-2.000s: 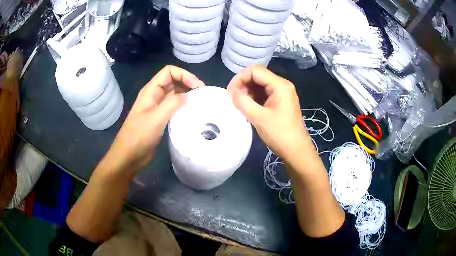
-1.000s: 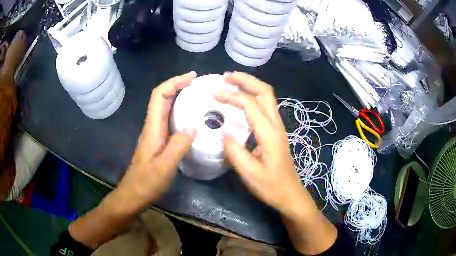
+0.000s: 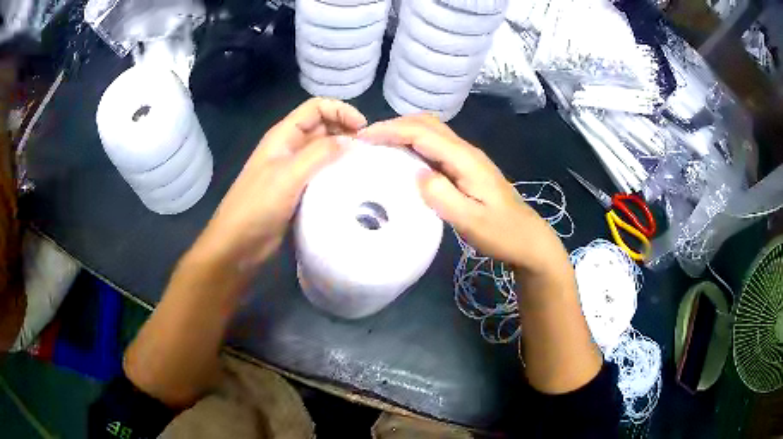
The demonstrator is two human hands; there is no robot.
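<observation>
A round white housing with a dark central hole stands on the dark bench in front of me, with more than one layer hard to make out. My left hand is at its far left rim, fingers curled and thumb against the edge. My right hand is at the far right rim, fingers reaching over the back edge and thumb on the side. The fingertips of both hands nearly meet at the back. Whether a thin ring is between the fingers cannot be made out.
A short white stack stands left; two tall stacks stand behind. Right are loose cord loops, a cord coil, scissors, plastic bags and a green fan. A brown sleeve shows at far left.
One second ago both hands lay over the housing's top and near side; now they are at its far rim. Items at the back left have shifted, and a shiny clear bag shows there.
</observation>
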